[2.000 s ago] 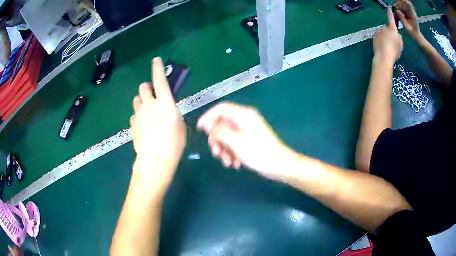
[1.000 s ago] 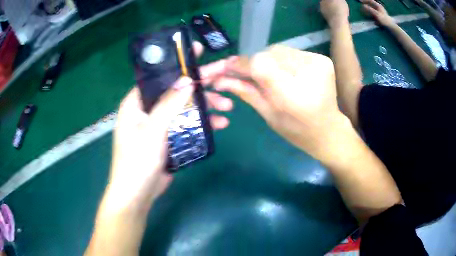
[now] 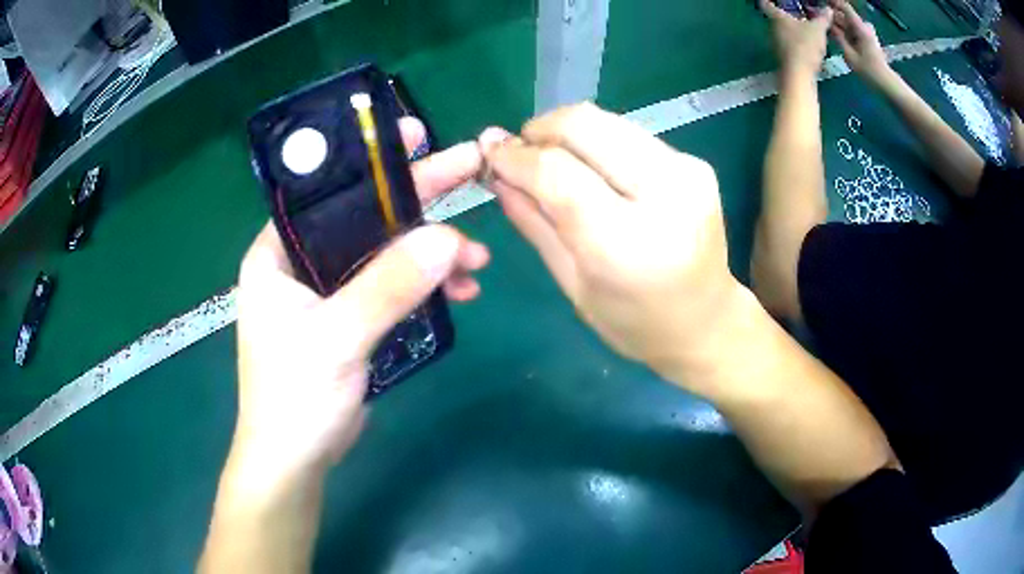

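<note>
A black phone housing (image 3: 326, 213) is held up over the green bench, its open inner side facing me. It shows a round white disc (image 3: 304, 150) near its upper end, an orange-gold flex strip (image 3: 377, 168) and a thin red wire along the left side. A silvery board area (image 3: 402, 350) shows at the lower end. My left hand (image 3: 326, 325) grips the housing, its thumb across the middle and fingertips showing past the right edge. My right hand (image 3: 629, 224) is just right of it, thumb and fingers pinched together at a left fingertip. What lies in the pinch is too small to tell.
A pale metal strip (image 3: 135, 345) crosses the bench, with an upright post (image 3: 570, 67) behind. Black handsets (image 3: 35, 320) lie on the far green strip. At right, another person's arms (image 3: 793, 168) work near loose white rings (image 3: 881, 193). A pink object (image 3: 20, 505) is at the left edge.
My left hand reached over the far strip earlier and now holds the housing close. Since a second ago the housing has shifted slightly left, and my right hand stays beside it with fingertips pinched.
</note>
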